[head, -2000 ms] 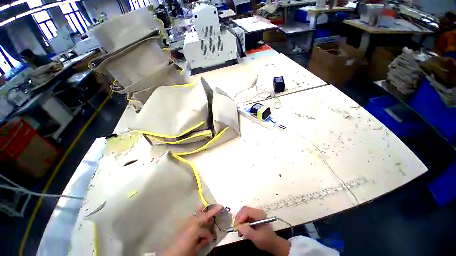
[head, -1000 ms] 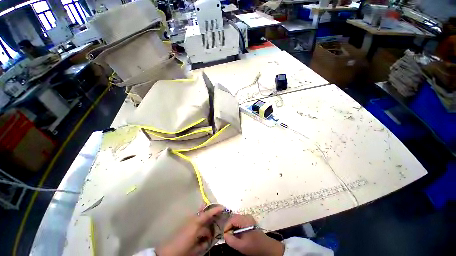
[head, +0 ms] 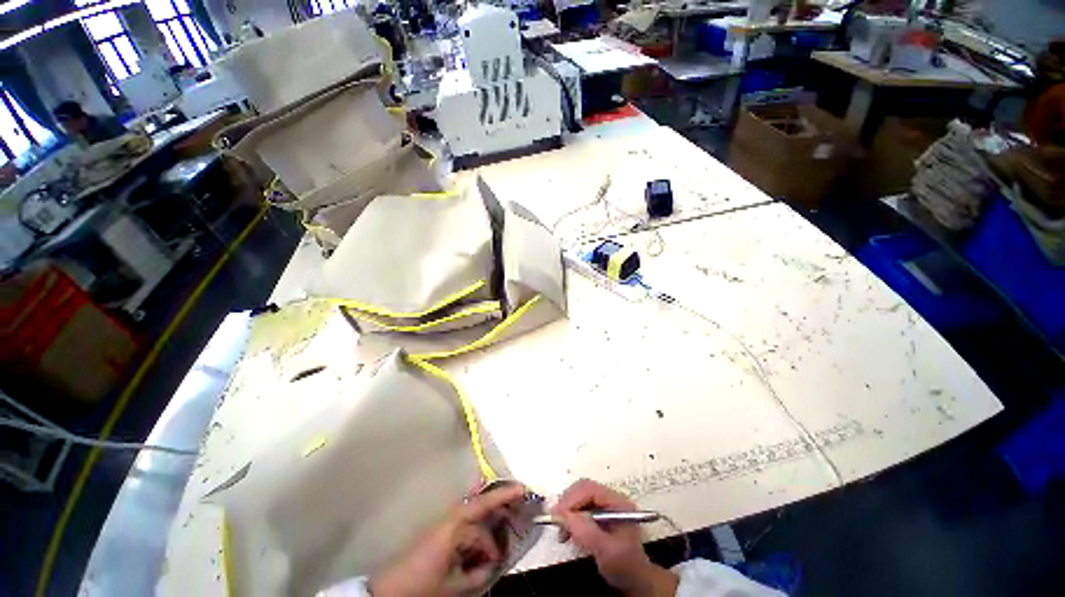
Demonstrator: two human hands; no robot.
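A limp beige bag piece (head: 350, 466) with yellow binding (head: 468, 411) along its edge lies at the near left of the table. My left hand (head: 450, 554) holds its near corner, where a small dark spot shows; the fingers partly hide it. My right hand (head: 607, 539) holds a slim silver pen-like tool (head: 625, 515) like a pen. Its tip points left at the corner by my left fingers; whether it touches cannot be told. A thin cord runs from its back end.
Folded beige bags (head: 409, 251) stand beyond the piece, with a bag stack (head: 315, 128) behind. A power adapter (head: 615, 259), a black cube (head: 660, 197) and a cord (head: 765, 376) lie on the thread-littered table (head: 701, 362). A white machine (head: 496, 93) stands at the back.
My right hand moved in towards the corner, then slightly back right and up, and more of the tool shows now. My left hand stays at the corner. The cord on the table has shifted.
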